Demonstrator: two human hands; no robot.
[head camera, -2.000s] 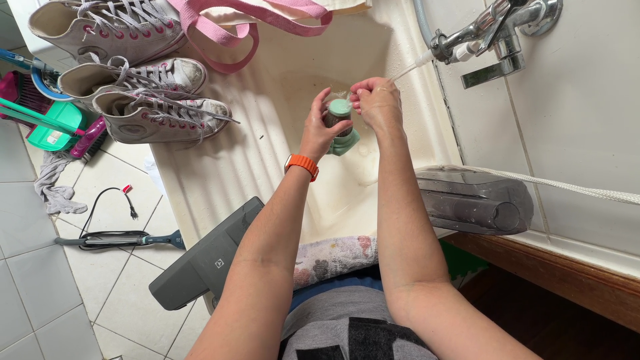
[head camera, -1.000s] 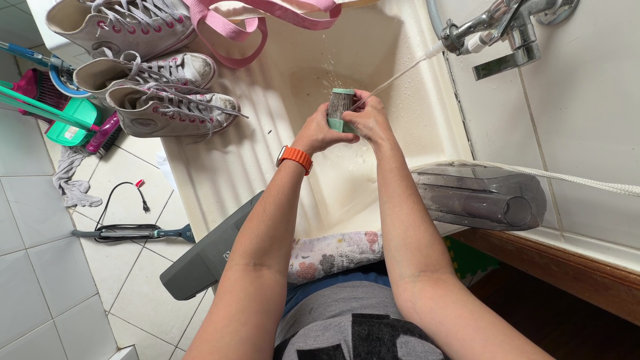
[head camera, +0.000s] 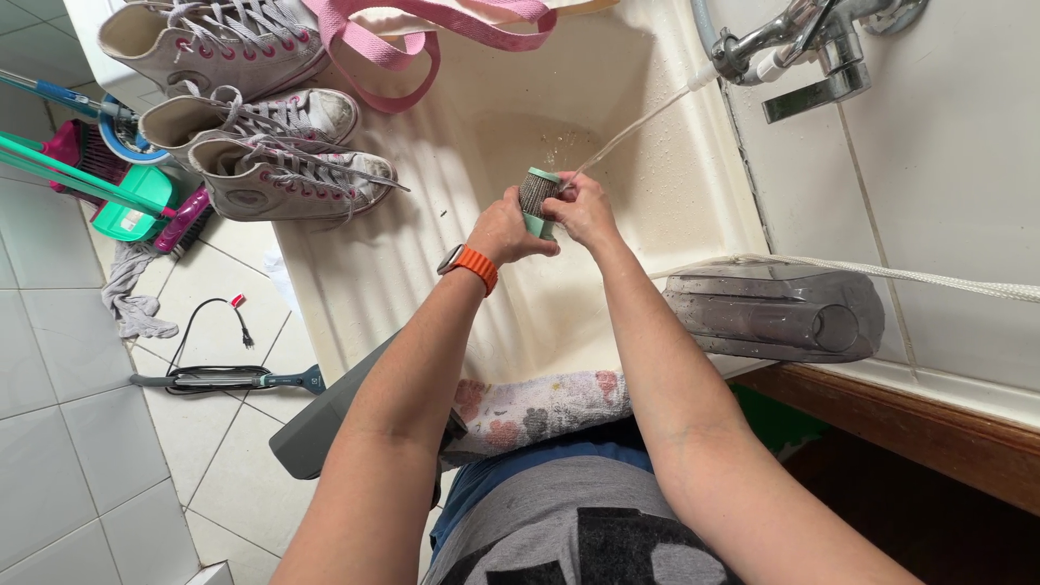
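Note:
A small cylindrical filter (head camera: 538, 192) with pale green ends and a grey mesh or pleated side is held over the laundry sink (head camera: 504, 325). My left hand (head camera: 508, 229), with an orange-strapped watch on its wrist, grips it from the left and below. On the filter's right side are the fingers of my right hand (head camera: 583, 213). A thin stream of water (head camera: 630, 130) runs from the tap's white nozzle (head camera: 702, 77) to the filter and my right fingertips, and drops splash above it. My fingers hide part of the filter's lower end.
High-top sneakers (head camera: 284, 179) and a pink strap (head camera: 422, 49) lie at the sink's upper left. A clear grey plastic container (head camera: 772, 313) rests on the right rim, near the metal tap (head camera: 837, 65). A floral towel (head camera: 536, 410) and a dark grey appliance part (head camera: 325, 431) are at the front edge.
The filter has gone from upright with its green end facing up to a tilted hold that shows its side. Both hands have shifted their grip around it, and splashing water now shows above it.

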